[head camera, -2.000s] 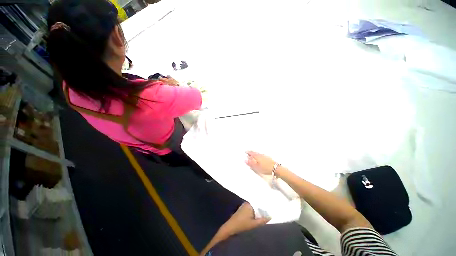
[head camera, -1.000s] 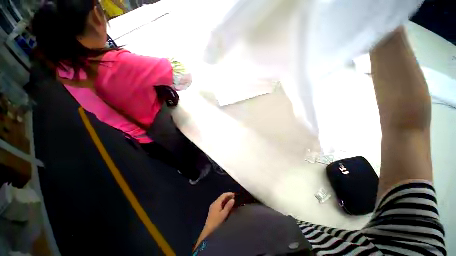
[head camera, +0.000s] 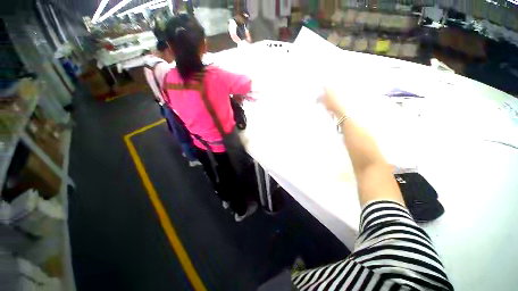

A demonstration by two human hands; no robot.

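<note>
My right hand (head camera: 329,99) reaches far forward over the white worktable (head camera: 466,244). It is small and washed out by glare. Whether it holds anything cannot be told. White sheet material (head camera: 318,48) lies beyond it, with one pointed corner standing up at the far side. Its edges melt into the bright table. My left hand is not in view. A black sewn item (head camera: 419,198) with a small white mark lies on the table just right of my forearm.
A person in a pink top (head camera: 199,108) stands at the table's left edge, with another person (head camera: 156,74) behind. A third person (head camera: 239,28) is at the far end. A purple piece (head camera: 402,92) lies on the table. Shelves (head camera: 34,148) stand at the left, beyond the floor's yellow line (head camera: 159,210).
The view has lifted towards the far end. The white sheet raised close in front of me is now farther off and lower. My right arm points forward. My left hand has left the picture.
</note>
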